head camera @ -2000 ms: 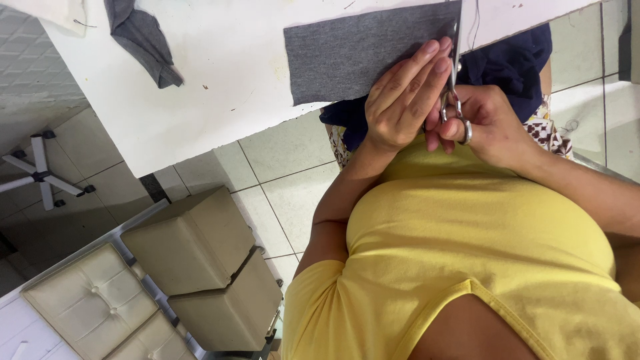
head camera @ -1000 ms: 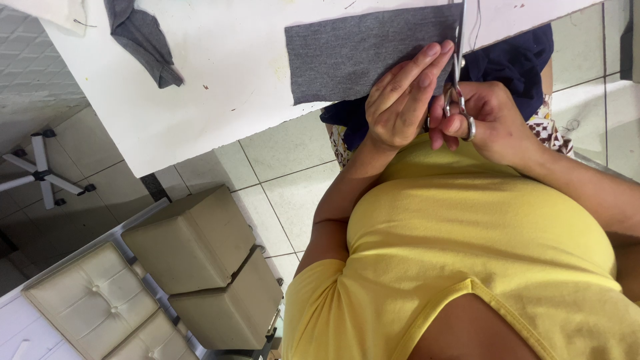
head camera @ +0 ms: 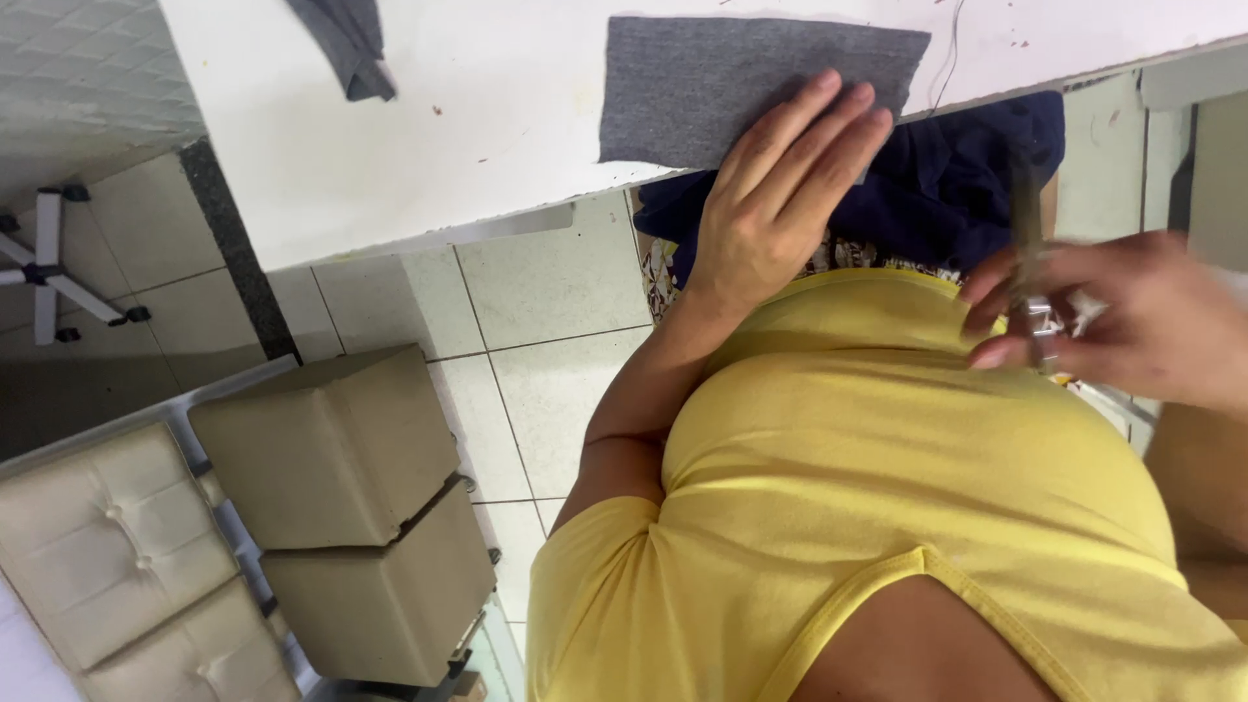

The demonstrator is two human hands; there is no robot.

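Observation:
A grey fabric piece lies flat at the edge of the white table. My left hand rests on its right part, palm down, fingers extended and nearly together. Away from the cloth on the right, my right hand holds metal scissors, blurred by motion, their blades pointing up the view beside my lap. Whether the blades are apart cannot be told. Dark blue cloth lies over my lap below the table edge.
The white table carries another grey fabric strip at the upper left, a loose thread and small scraps. Beige cushioned seats stand on the tiled floor at lower left, near a wheeled chair base.
My right hand has moved right with the scissors, off the grey fabric. My left hand stays on the cloth. The view has shifted somewhat.

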